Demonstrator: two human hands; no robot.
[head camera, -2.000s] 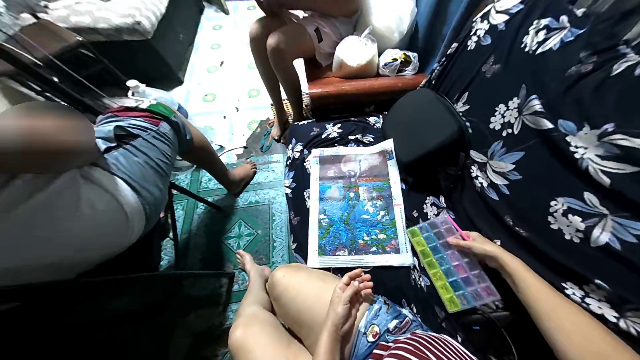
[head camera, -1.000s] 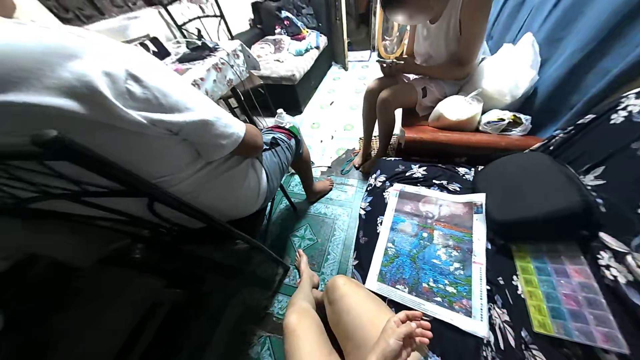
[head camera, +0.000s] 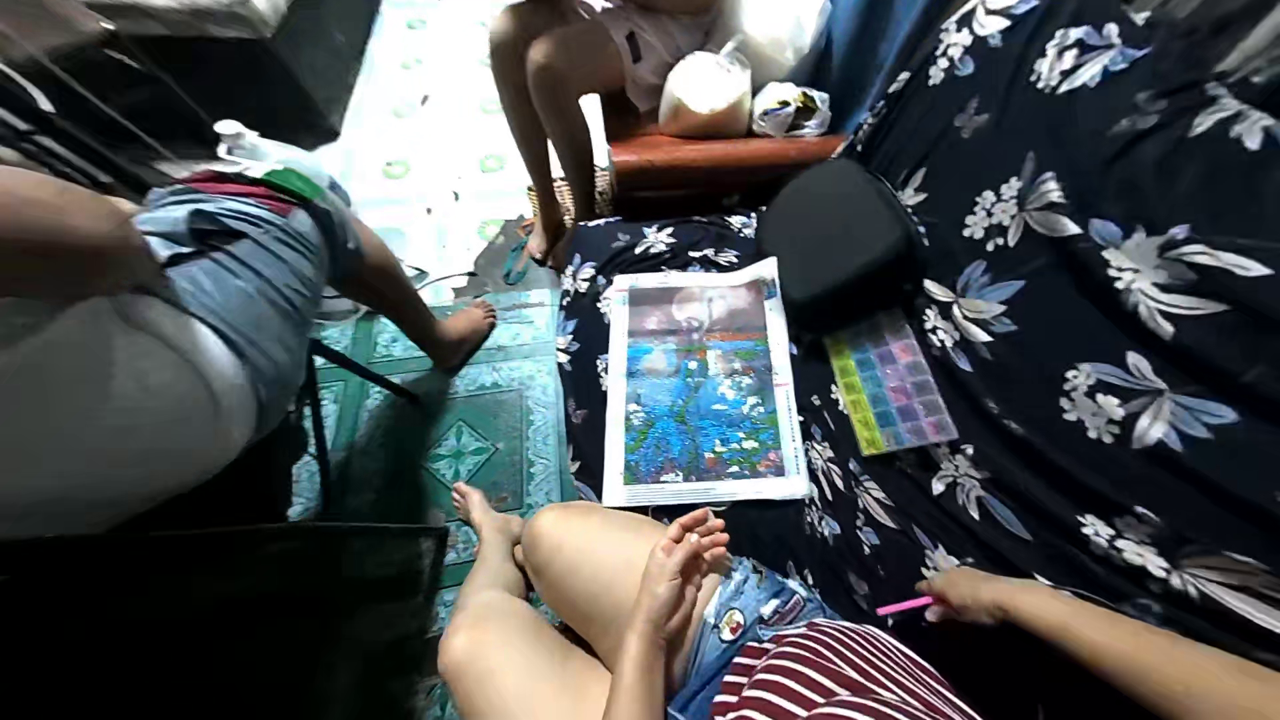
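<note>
A pink pen-like tool (head camera: 905, 606) is pinched in my right hand (head camera: 965, 594), low over the dark floral cover at the right. My left hand (head camera: 682, 575) rests palm up by my thigh, its fingers loosely curled with nothing visible in them. Just beyond it lies a partly covered diamond painting canvas (head camera: 705, 400) with a blue, green and white picture and a white border. To the right of the canvas, a clear compartment box (head camera: 890, 385) with yellow-green, teal, pink and purple sections lies flat, its far end against a black rounded cushion-like object (head camera: 838, 240).
A seated person's bare legs (head camera: 560, 90) are beyond the canvas, beside a reddish-brown bench (head camera: 725, 155) holding plastic bags (head camera: 706, 92). Another seated person in denim shorts (head camera: 250, 265) is at the left. A dark panel (head camera: 220, 620) fills the lower left. Green patterned flooring (head camera: 480, 430) shows between.
Two seconds ago my right hand held the compartment box; now the box lies beside the black object, and that hand is lower with the pink tool. The view swung away and back.
</note>
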